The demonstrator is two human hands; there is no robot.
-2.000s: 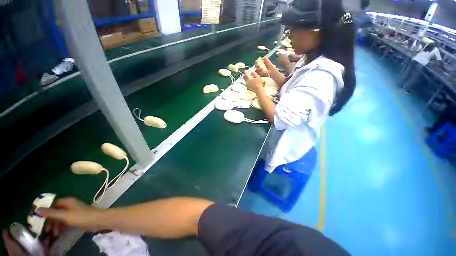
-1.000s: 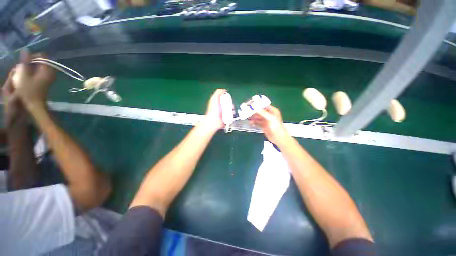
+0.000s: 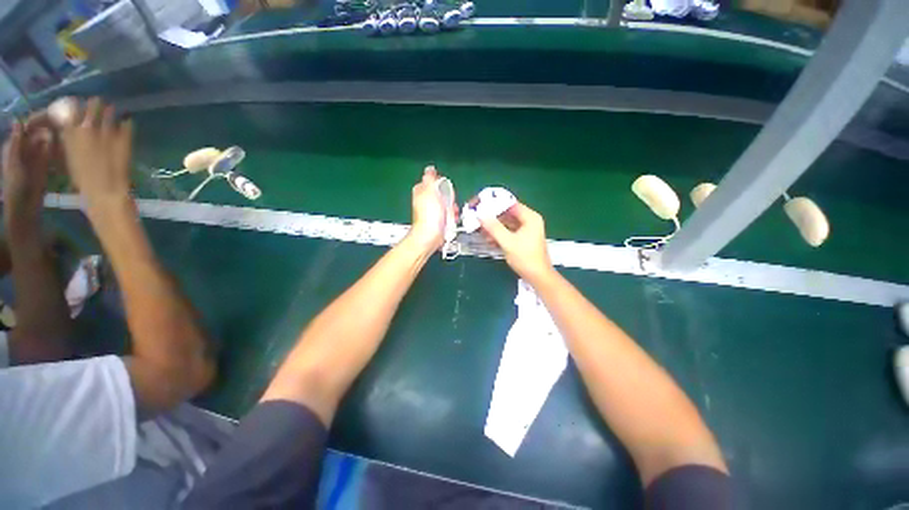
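Observation:
My left hand point(image 3: 429, 212) holds a whitish shell point(image 3: 447, 207) on edge, with a short looped cord hanging below it. My right hand point(image 3: 521, 239) grips a white piece with small dark marks point(image 3: 493, 202), just right of the shell. The two parts are close together above the pale rail; whether they touch is unclear. A white paper or cloth strip point(image 3: 526, 374) lies on the green surface below my right hand.
Cream housings point(image 3: 655, 196) with cords lie beyond the rail at right, near the slanted grey post point(image 3: 787, 139). A housing point(image 3: 202, 159) and small parts lie at left. A neighbour's hands point(image 3: 95, 149) work at far left. Dark round-ended parts point(image 3: 407, 22) sit at the back.
From two seconds ago the view has swung left, off the neighbour at right. Since one second ago the white piece has turned slightly in my right hand. The neighbour's hands at left have shifted.

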